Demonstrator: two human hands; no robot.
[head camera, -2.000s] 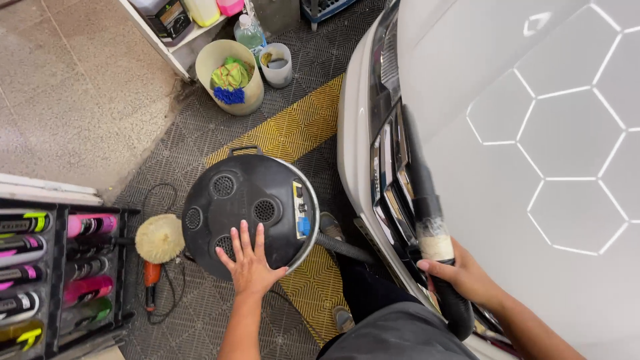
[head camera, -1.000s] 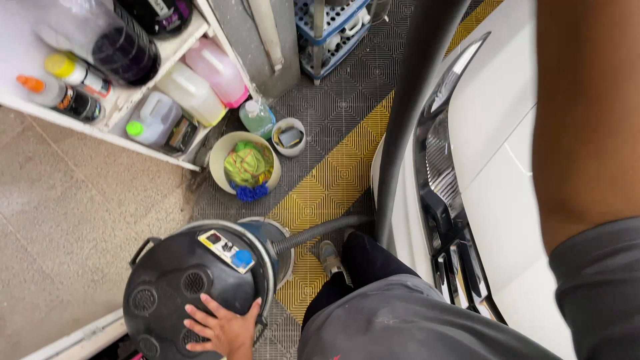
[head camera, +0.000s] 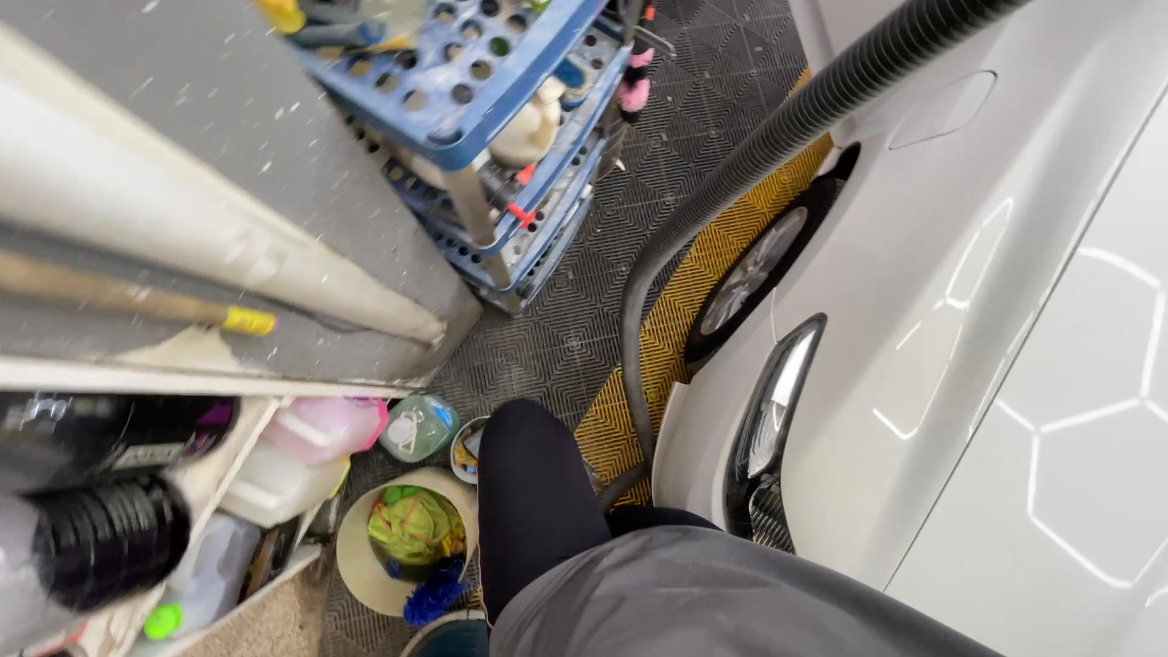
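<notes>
Neither of my hands shows in the head view. A ribbed black vacuum hose (head camera: 693, 192) runs from the top right edge down between the blue rack and the white car (head camera: 876, 274), and bends toward the floor beside my leg. At the bottom edge, part of a round dark blue container (head camera: 452, 637), apparently the vacuum's drum, shows beside my clothing. The car's headlight (head camera: 771, 420) and front wheel (head camera: 753, 269) lie right of the hose. Whatever holds the upper end of the hose is out of frame.
A blue perforated rack (head camera: 474, 146) holds assorted items at the top. On the left, a white shelf (head camera: 228, 456) carries jugs and bottles. A cream bucket (head camera: 360, 566) with green and blue cloths stands by my leg, near a jug (head camera: 420, 427) and a small pail (head camera: 464, 452). Ribbed floor tiles lie underneath.
My left hand, earlier on the vacuum's black lid, and my right arm have left the view. The hose, held low by my right hand at first, now rises to the top right. The view has shifted.
</notes>
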